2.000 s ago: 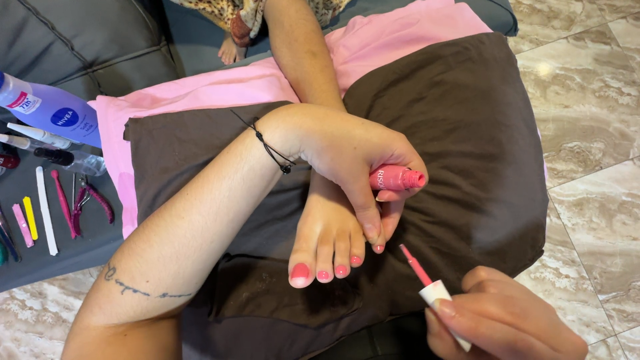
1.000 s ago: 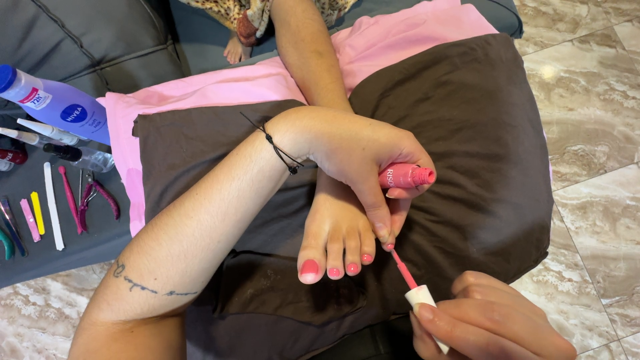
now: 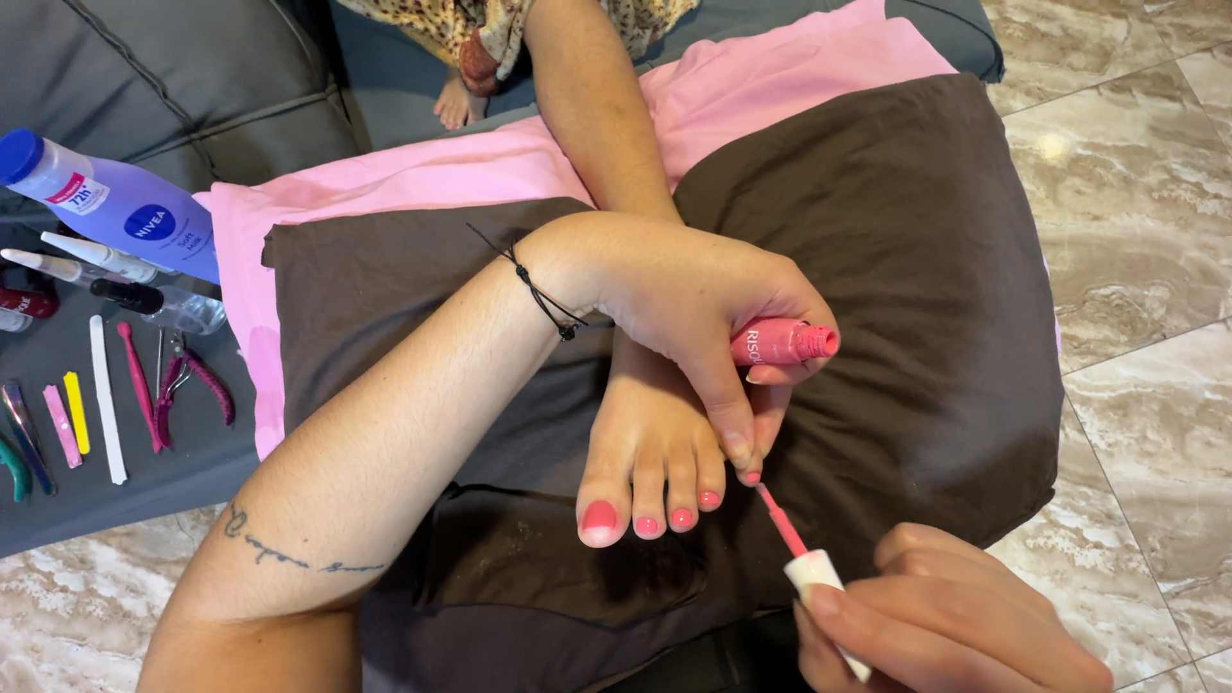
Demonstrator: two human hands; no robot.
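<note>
My left hand point(image 3: 712, 308) reaches across a person's foot point(image 3: 654, 414). It holds an uncapped coral nail polish bottle point(image 3: 784, 343), tilted on its side, while its thumb and a finger pinch the little toe point(image 3: 750, 475). My right hand point(image 3: 943, 616) grips the white cap point(image 3: 820, 587) of the polish brush point(image 3: 782, 520). The brush's tip is at or very near the little toe's nail; contact cannot be told. Coral polish shows on all five toenails, with a paler band at the big toe's nail tip.
A brown cushion point(image 3: 905, 221) lies over pink cloth point(image 3: 385, 173) beneath the foot. On the grey seat point(image 3: 192, 500) at left are a lotion bottle point(image 3: 125, 207), cuticle nippers point(image 3: 183, 385), a white nail file point(image 3: 108, 399), a pink tool point(image 3: 141, 385) and several small bottles. Marble tiles point(image 3: 1136, 241) cover the floor.
My right hand has brought the brush from a little away from the toes up to the little toe. My left hand keeps its hold on the bottle and toe.
</note>
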